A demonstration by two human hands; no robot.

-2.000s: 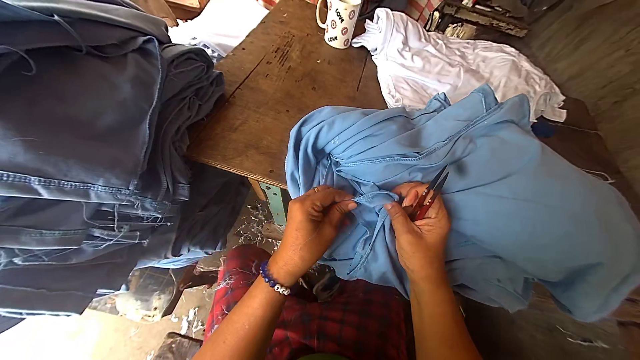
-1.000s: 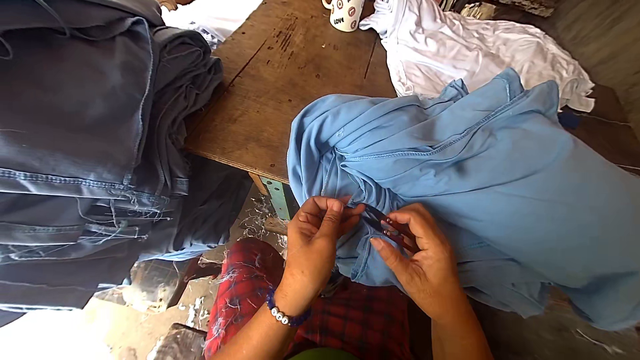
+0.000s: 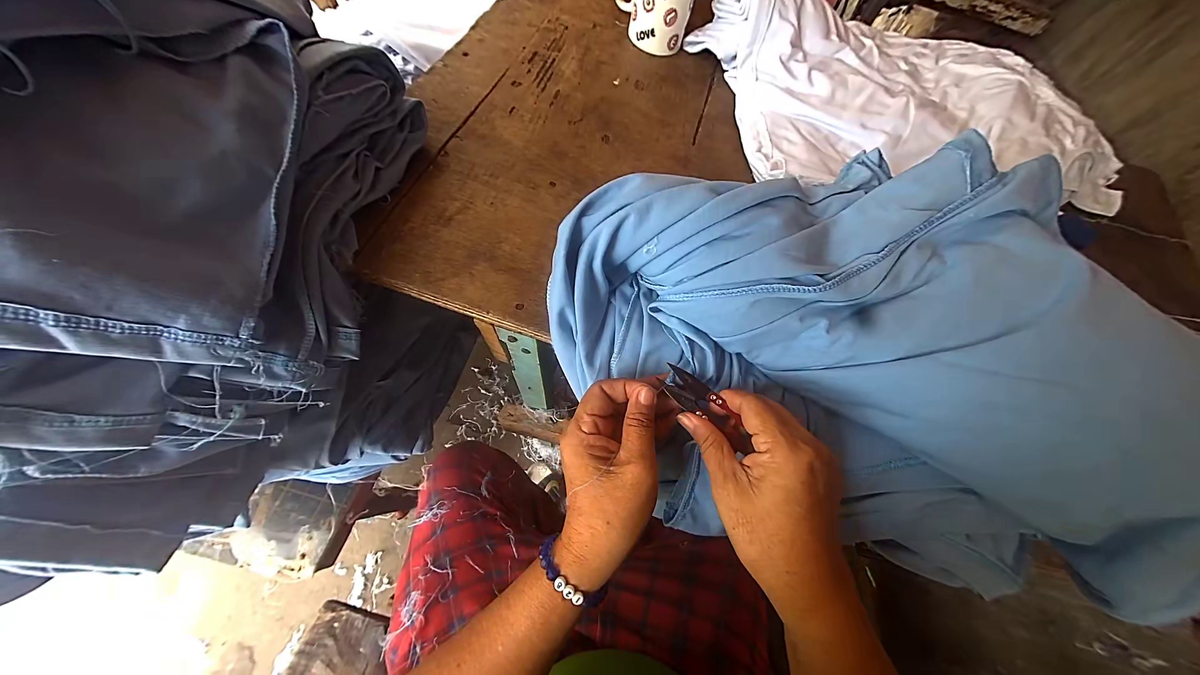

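Note:
A light blue cloth garment (image 3: 900, 309) with overlocked seams lies over the table's corner and hangs toward my lap. My right hand (image 3: 773, 469) grips small thread snips (image 3: 696, 392), whose dark blades point up and left in front of the blue cloth. Close by on the left, my left hand (image 3: 614, 450) pinches something small between thumb and forefinger at the blades; it looks like a bit of the garment's edge or thread, too small to tell. A loose thread trails over that hand. The blades stand slightly apart.
Dark grey garments (image 3: 141, 187) with frayed threads are piled high at the left. On the wooden table (image 3: 525, 159) stand a white mug (image 3: 658, 23) and a white cloth (image 3: 900, 94). Thread scraps cover the red plaid cloth (image 3: 469, 553) on my lap and the floor below.
Two seconds ago both hands held the blue cloth, with the snips resting in my right hand. The snips are now brought up, blades beside my left fingertips.

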